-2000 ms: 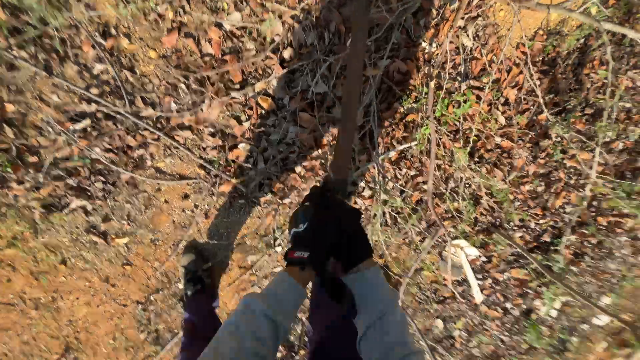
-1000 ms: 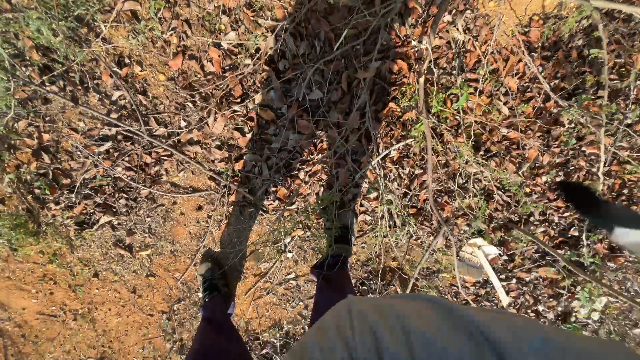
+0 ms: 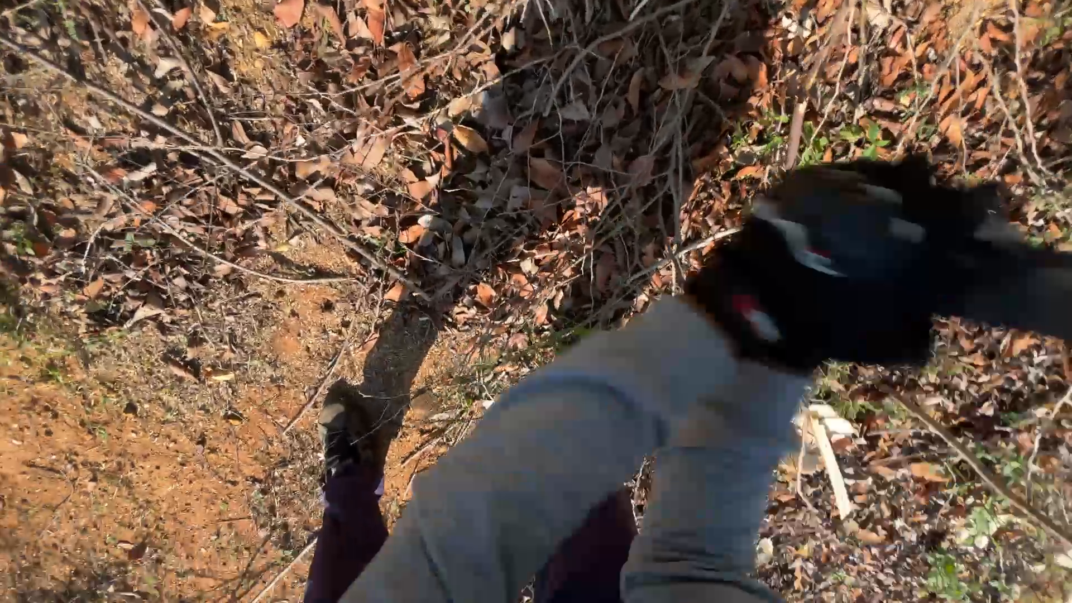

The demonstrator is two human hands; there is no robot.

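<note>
Both my hands wear black gloves with white and red marks and are held together at the right, blurred by motion. My left hand (image 3: 775, 260) and my right hand (image 3: 871, 314) overlap, so their fingers cannot be told apart. They appear closed around a long dark bar or tool handle (image 3: 1026, 289), which runs out of view at the right edge; its far end is hidden. Grey sleeves reach up to the gloves from the bottom.
Dry leaves (image 3: 553, 167) and thin twigs cover much of the ground, with bare orange soil (image 3: 126, 461) at the left. A shoe (image 3: 343, 427) stands by a shadow. A long branch (image 3: 209, 151) lies upper left, a pale wood piece (image 3: 829, 465) at the right.
Two seconds ago my hands were together at the centre, with the bar pointing up the view. One second ago the hands were out of view. Now they are together at the right.
</note>
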